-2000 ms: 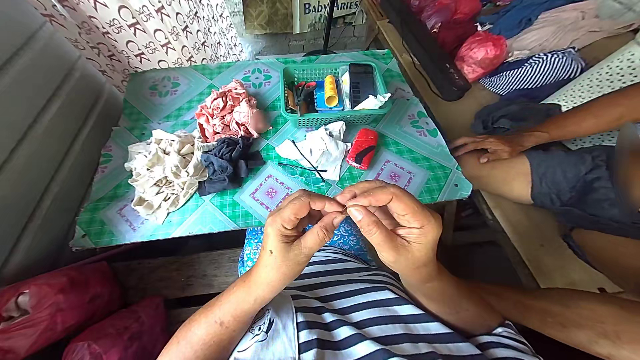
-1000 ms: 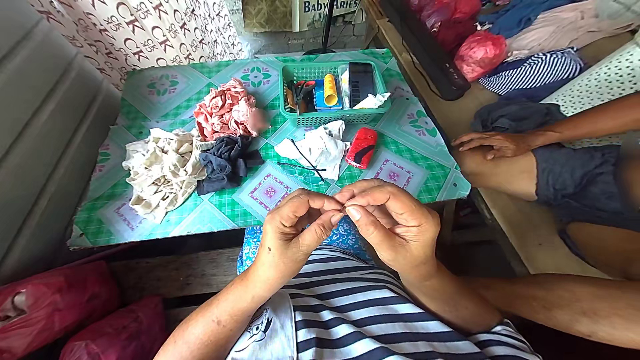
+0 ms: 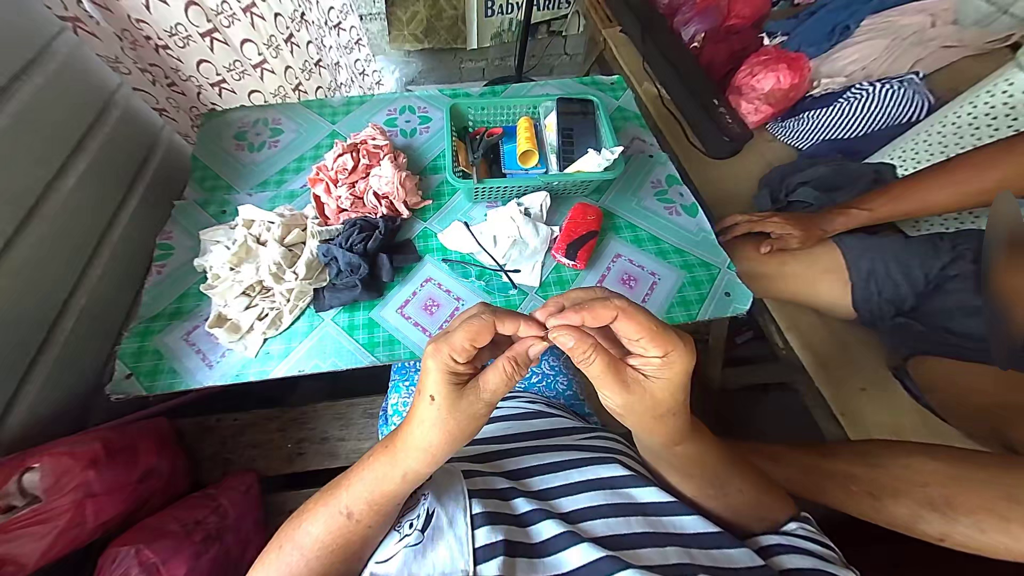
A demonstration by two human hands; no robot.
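Note:
My left hand (image 3: 480, 360) and my right hand (image 3: 620, 352) meet fingertip to fingertip over my lap, just off the near edge of the green patterned table (image 3: 320, 348). Both pinch something tiny and thin between thumb and forefinger, too small to identify. Beyond them on the table lie a white cloth (image 3: 508, 236), eyeglasses (image 3: 492, 256) with dark temples resting partly on it, and a red wrapped bundle (image 3: 577, 235) with a black mark. Farther left are heaps of cream cloth (image 3: 260, 268), pink cloth (image 3: 364, 176) and dark navy cloth (image 3: 360, 260).
A green plastic basket (image 3: 520, 189) at the back holds scissors (image 3: 482, 144), a yellow spool (image 3: 526, 142) and a phone (image 3: 576, 132). A seated person's hand (image 3: 780, 230) rests on a knee at right. Red plastic bags (image 3: 88, 488) sit lower left; a dark long case (image 3: 680, 72) lies upper right.

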